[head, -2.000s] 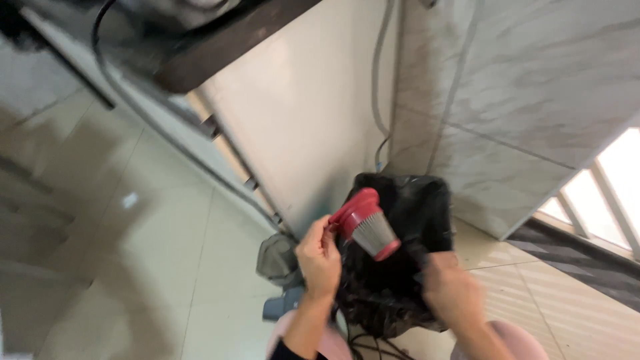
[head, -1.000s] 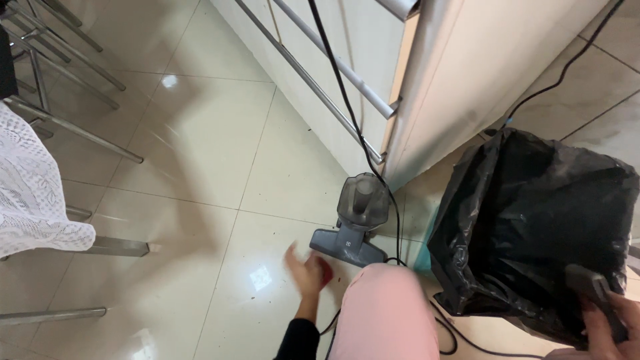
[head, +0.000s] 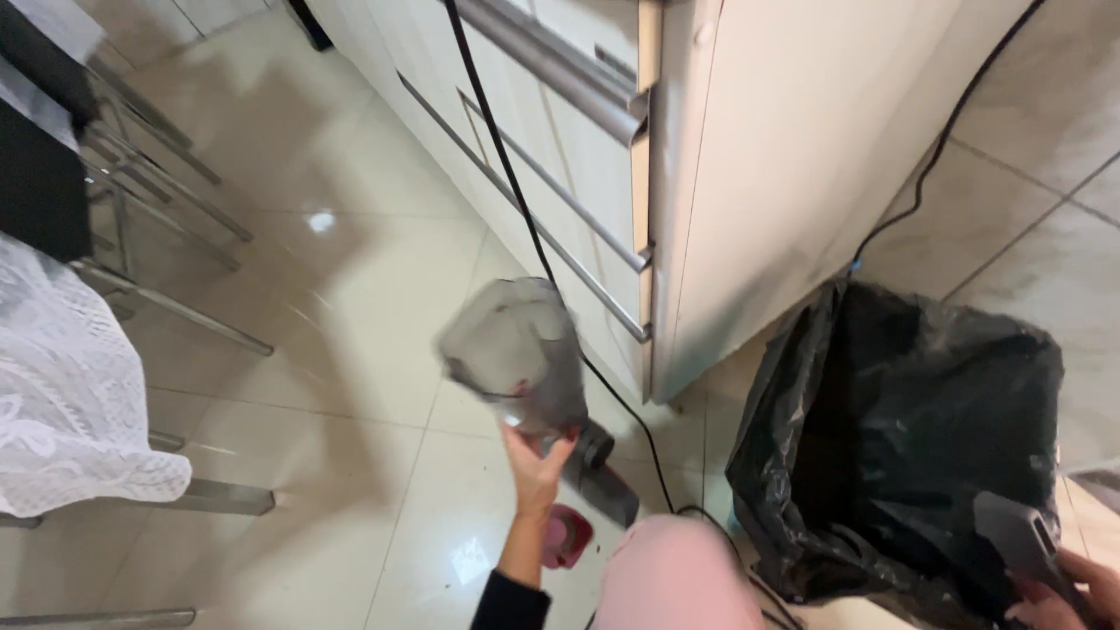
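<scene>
My left hand point(head: 535, 464) grips a grey vacuum cleaner's translucent dust container point(head: 512, 341) with the floor nozzle point(head: 604, 490) below it, held over the tiled floor; it is blurred. A red vacuum filter point(head: 566, 535) lies on the floor beside my left forearm. At the lower right my right hand point(head: 1063, 591) holds a dark grey plastic vacuum attachment point(head: 1015, 525) over the near right edge of a bin lined with a black plastic bag point(head: 954, 420). The exact kind of attachment cannot be told.
A white drawer cabinet point(head: 770, 157) with metal handles stands ahead, its corner near the bin. A black cable point(head: 499, 140) hangs before the drawers and runs along the floor. Metal-legged chairs point(head: 184, 297) and a white lace cloth point(head: 70, 394) are at the left.
The red filter, in my left hand two seconds ago, now lies on the floor. My left hand has taken hold of the dust container and nozzle, which stood on the floor one second ago.
</scene>
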